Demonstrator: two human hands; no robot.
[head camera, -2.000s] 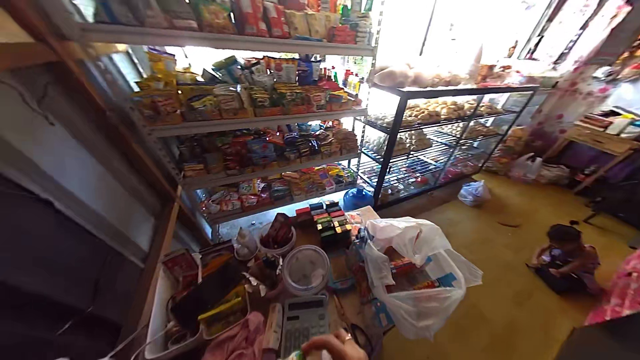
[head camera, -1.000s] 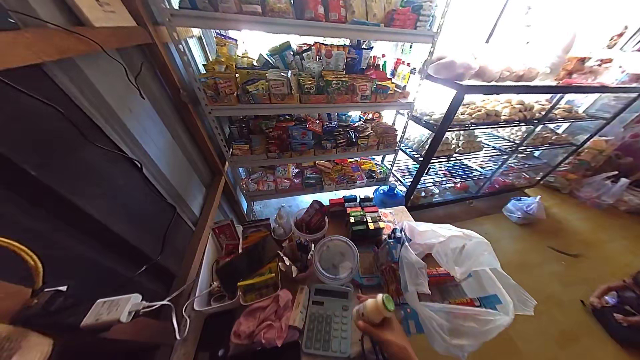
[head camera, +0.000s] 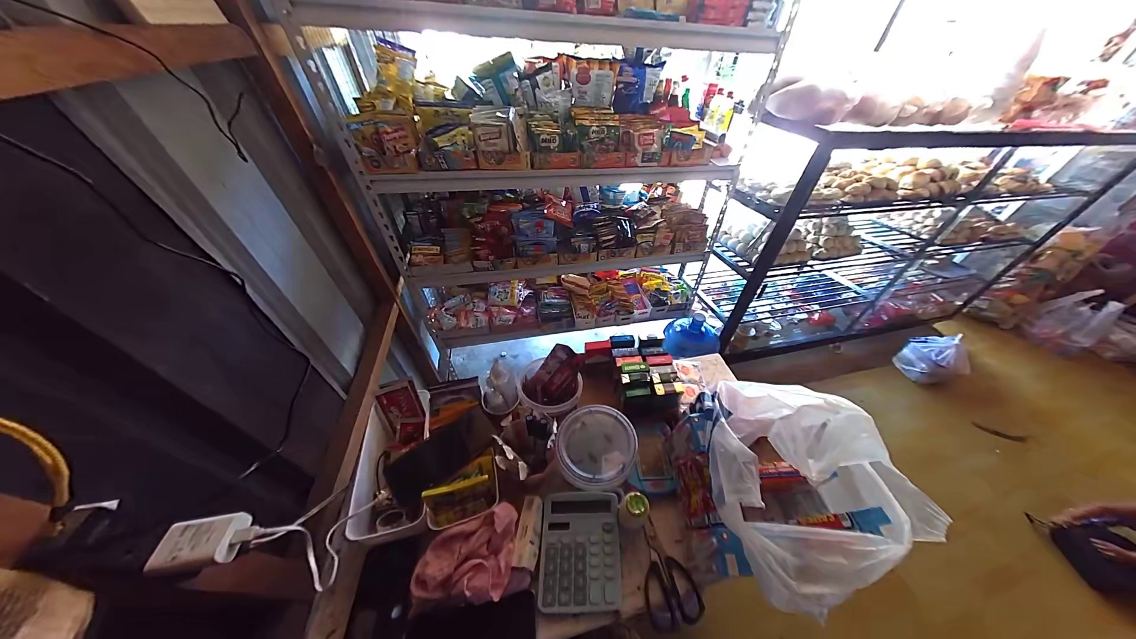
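Note:
Neither of my hands shows clearly in the view now. A grey calculator (head camera: 579, 555) lies on the small table, with a pink cloth (head camera: 466, 552) to its left and black-handled scissors (head camera: 671, 586) to its right. A small bottle with a yellow-green cap (head camera: 635, 506) stands just above the scissors. Behind the calculator is a round clear-lidded tub (head camera: 597, 446). Small stacked boxes (head camera: 646, 373) stand farther back. An open white plastic bag (head camera: 799, 532) with packets inside is at the table's right.
Shelves of packets (head camera: 550, 177) stand behind the table. A black rack (head camera: 772, 257) holds bread rolls at the right. A blue water jug (head camera: 691, 336) and a tied plastic bag (head camera: 932, 358) are on the floor. A charger (head camera: 200, 543) with cables lies left. Another person's hand (head camera: 1100, 524) shows far right.
One second ago a hand held the small bottle beside the calculator; now the bottle stands there and that hand is out of view.

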